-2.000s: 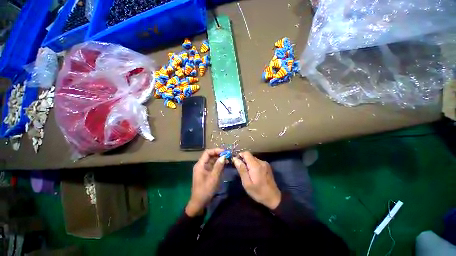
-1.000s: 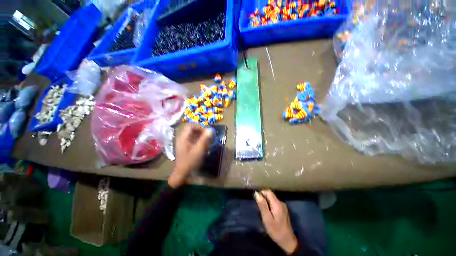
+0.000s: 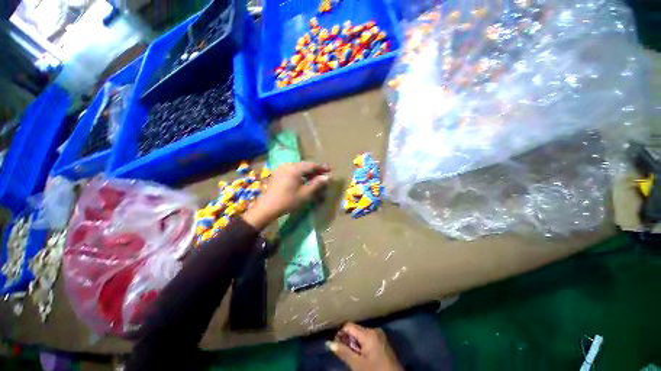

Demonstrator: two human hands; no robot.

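Note:
My left hand (image 3: 290,190) reaches across the green bar (image 3: 303,250), fingertips just past its right side. Its fingers are bent; whether they hold a part cannot be told. Right of the fingertips lies the smaller pile of striped parts (image 3: 364,187), blue and yellow-orange. The larger pile of striped parts (image 3: 230,201) lies left of the bar, partly hidden by my left forearm. My right hand (image 3: 368,349) is low at the bench's front edge, over my lap, fingers curled. Something small and dark may be between them, but it is unclear.
A black smartphone (image 3: 248,290) lies left of the bar, partly under my sleeve. A pinkish-red bag (image 3: 119,253) is at left, a large clear bag (image 3: 500,138) at right. Blue bins (image 3: 192,153) stand at the back. Pale trimmings (image 3: 397,277) lie near the front edge.
My hands have parted from the blue part they held together. My left hand went to the larger pile, then right across the bar. My right hand stayed low. The view has shifted.

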